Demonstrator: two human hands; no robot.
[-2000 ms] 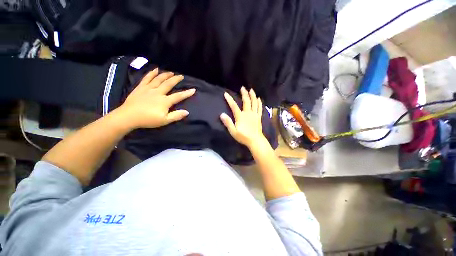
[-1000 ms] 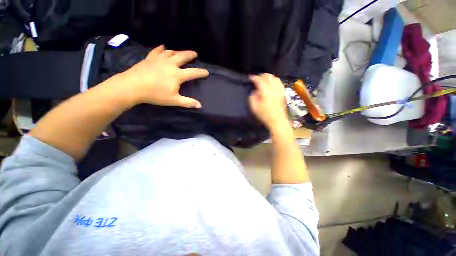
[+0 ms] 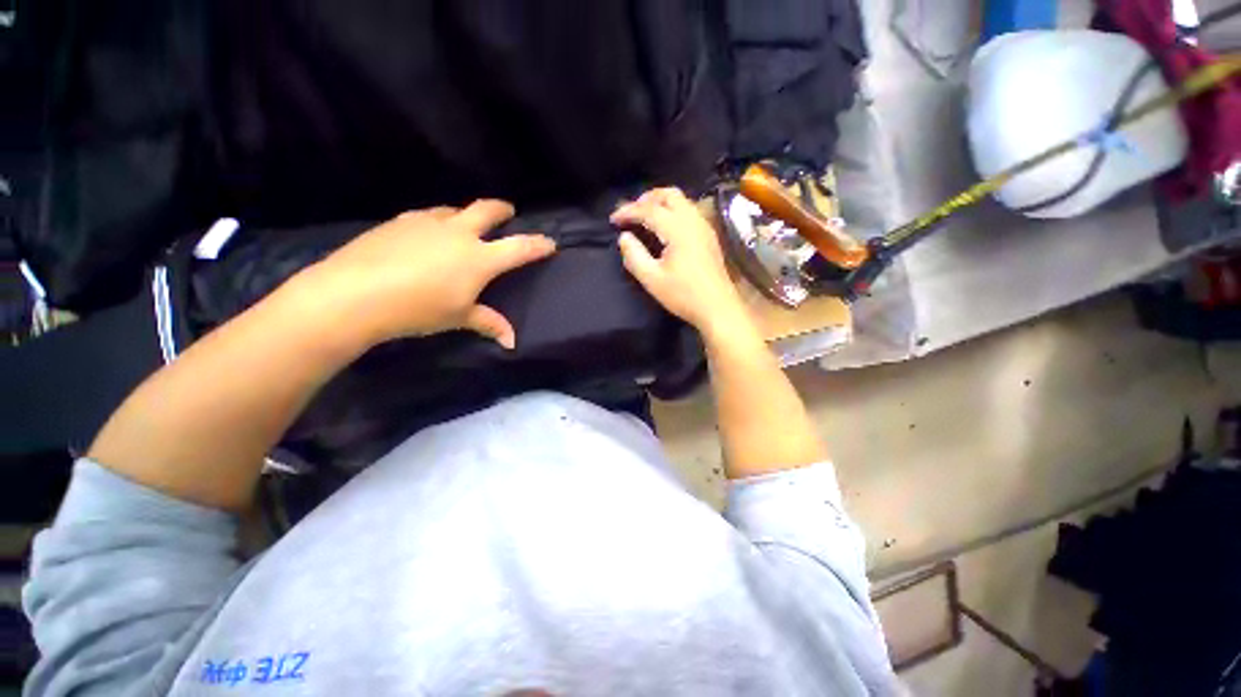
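Note:
The dark garment lies over the pressing arm in front of me, with a white striped trim near its left end. My left hand rests on it with fingers spread, palm down. My right hand is at its far edge, with thumb and fingertips on the cloth; whether they pinch it is unclear. The iron, with an orange-brown handle, stands on the tan iron rest just right of my right hand. No hand touches it.
A large black garment pile lies behind the work. A yellow cord runs right from the iron past a white rounded container. A dark red cloth and part of a blue object are at the upper right.
My right hand has gone from lying flat with spread fingers to bent fingers at the garment's far edge. My left hand stays spread on the cloth. The view has shifted and tilted.

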